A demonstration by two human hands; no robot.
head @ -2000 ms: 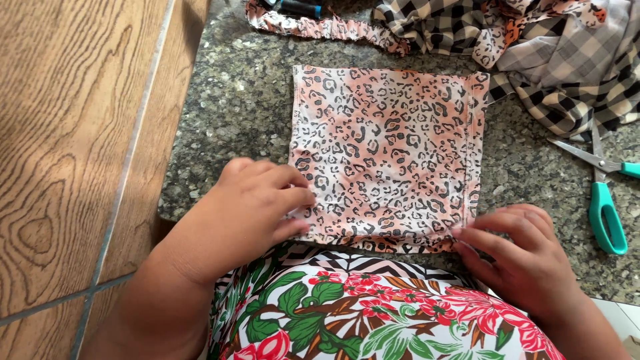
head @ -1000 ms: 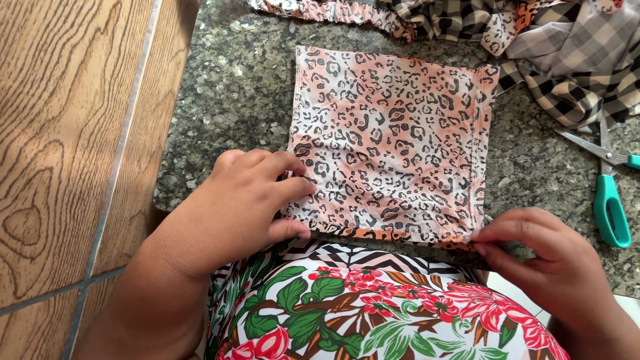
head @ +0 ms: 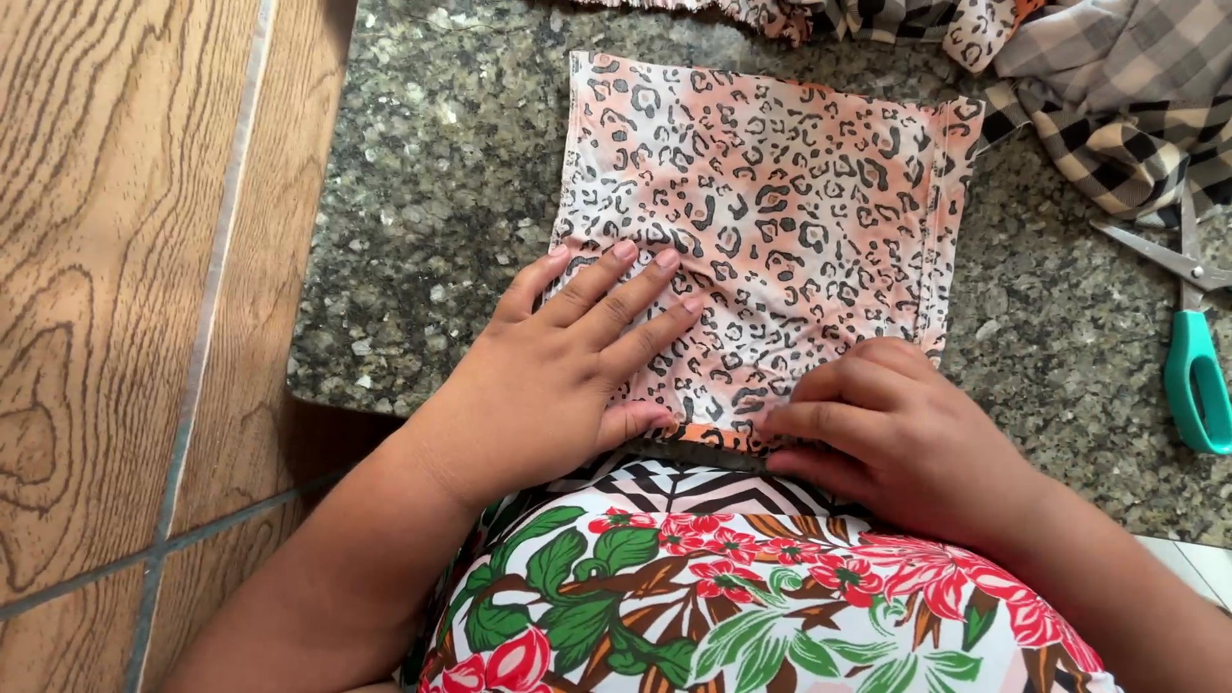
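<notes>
A piece of leopard-print fabric point(head: 770, 212) in pink and white lies on a speckled granite countertop, with a seam along its right side. My left hand point(head: 577, 356) rests palm down with spread fingers on its lower left part, the thumb at the bottom edge. Along that near edge shows a narrow folded strip of brighter orange. My right hand point(head: 885, 433) pinches the bottom edge right of its middle between thumb and bent fingers; the fingertips are partly hidden.
Scissors with teal handles point(head: 1196, 380) lie partly open at the right. Black-and-white checked fabric point(head: 1116, 144) is heaped at the upper right, beside a gathered leopard-print strip point(head: 712, 8) at the top. The granite countertop's edge point(head: 346, 404) runs near my left forearm, above wood-look floor tiles point(head: 96, 241).
My right hand has moved left along the bottom edge from the lower right corner. My left hand has moved inward from the left edge and now lies flatter, fingers spread on the fabric.
</notes>
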